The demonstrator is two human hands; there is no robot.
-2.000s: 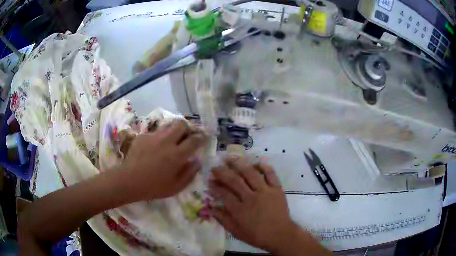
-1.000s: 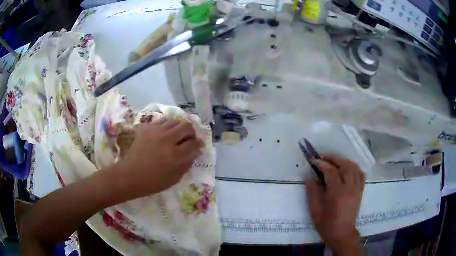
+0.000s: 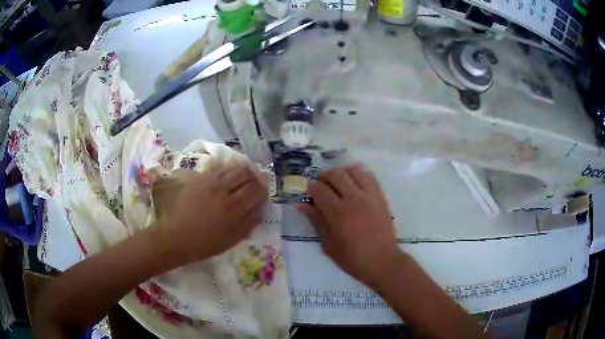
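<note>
The cream floral garment piece (image 3: 259, 265) lies bunched left of the needle and hangs over the table's front edge. My left hand (image 3: 215, 208) grips its upper edge beside the presser foot. My right hand (image 3: 351, 218) is closed just right of the foot, with small dark tips of the thread snips (image 3: 306, 198) showing at its fingers; the rest of the snips is hidden. The small cream block (image 3: 294, 184) sits by the foot, between my hands. A narrow cream strip (image 3: 244, 109) hangs down the end of the machine head (image 3: 398, 126).
Long grey metal blades (image 3: 182, 79) rest across the head's left end, by a green-wrapped thread cone (image 3: 239, 20). A yellow-labelled item (image 3: 393, 9) and control panel (image 3: 531, 16) stand behind. A ruler scale (image 3: 511, 281) runs along the front edge. A purple basket (image 3: 26, 225) is far left.
My right hand went from the cloth to the snips lying at the right, took them and moved back left to the presser foot. My left hand stays on the cloth. The view shifted slightly.
</note>
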